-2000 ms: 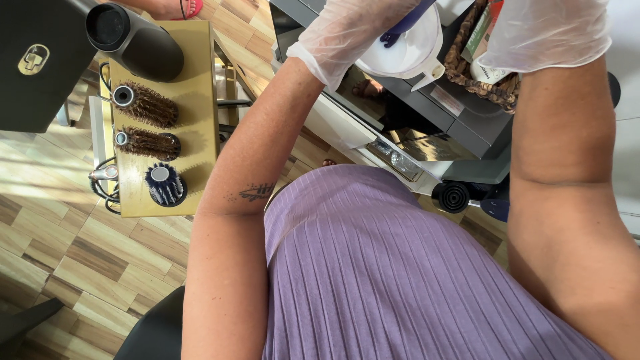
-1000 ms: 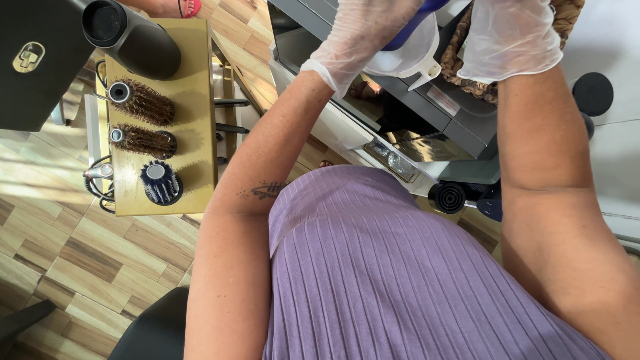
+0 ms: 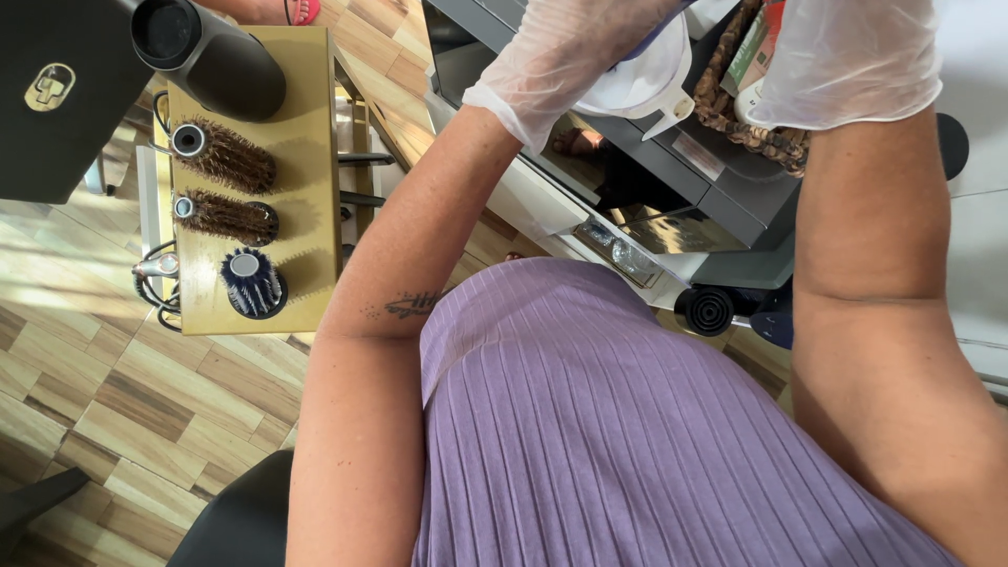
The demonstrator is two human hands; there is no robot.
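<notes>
My left hand (image 3: 579, 55), in a translucent glove, reaches over the white plastic bowl (image 3: 642, 75) at the top of the view. Part of a blue-purple object (image 3: 660, 30) shows beside that hand; the fingers are cut off by the frame edge, so its hold on it cannot be made out. The bowl has a spout-like tab and stands over a grey surface. My right hand (image 3: 850, 55), gloved alike, is above the woven basket (image 3: 713, 87), which holds a small carton (image 3: 752, 55) and a white item. Its fingers lie outside the frame.
On a gold-topped cart (image 3: 307, 291) at the left stand a dark cylindrical device (image 3: 236, 75), two brown-bristled round brushes (image 3: 228, 157) and a blue-bristled one (image 3: 252, 279). A black round nozzle (image 3: 706, 310) is near the drawer unit (image 3: 740, 206). A person's foot (image 3: 295, 9) shows at the top left.
Compared with one second ago, my right hand has moved to the right, and more of the basket and its contents shows. My left hand stays near the bowl.
</notes>
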